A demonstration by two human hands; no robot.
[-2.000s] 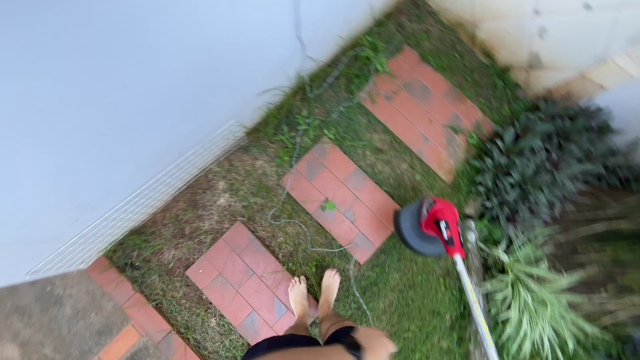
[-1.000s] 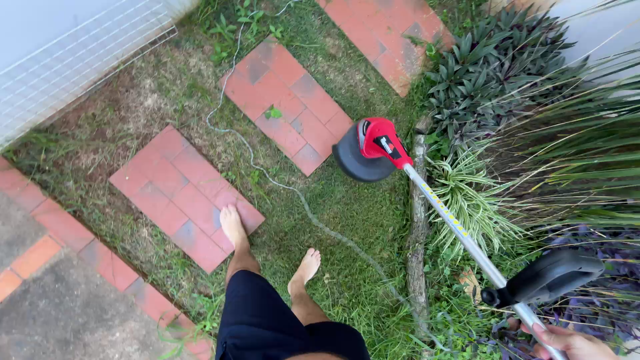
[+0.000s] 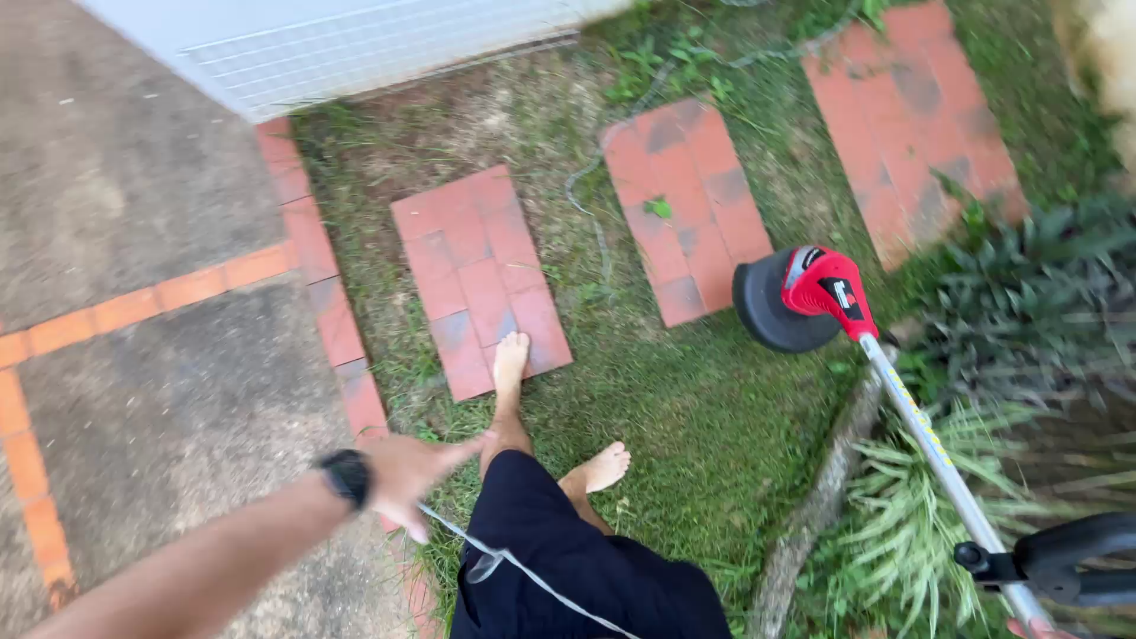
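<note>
My right hand (image 3: 1038, 628) is at the bottom right edge, mostly cut off, with its fingers around the metal shaft of a string trimmer (image 3: 932, 444). The trimmer's red head and black guard hang over the grass beside the middle tile slab. My left hand (image 3: 426, 475), with a black watch at the wrist, reaches out at lower left, blurred, its fingers apart. A pale cord (image 3: 532, 572) runs from beside this hand across my dark shorts; whether the fingers touch it I cannot tell. Another stretch of cord (image 3: 581, 173) lies on the grass between two slabs.
My bare feet stand by the near tile slab (image 3: 479, 275), one on its corner. Further slabs (image 3: 688, 209) (image 3: 914, 115) lie in the grass. A log (image 3: 821, 497) edges the plants (image 3: 932, 506) at right. Brick edging (image 3: 333, 311) borders concrete at left; a white wall (image 3: 355, 35) stands beyond.
My left hand has come into view at lower left. The cord now crosses my shorts; a second ago it ran over the grass past my feet. The view has turned.
</note>
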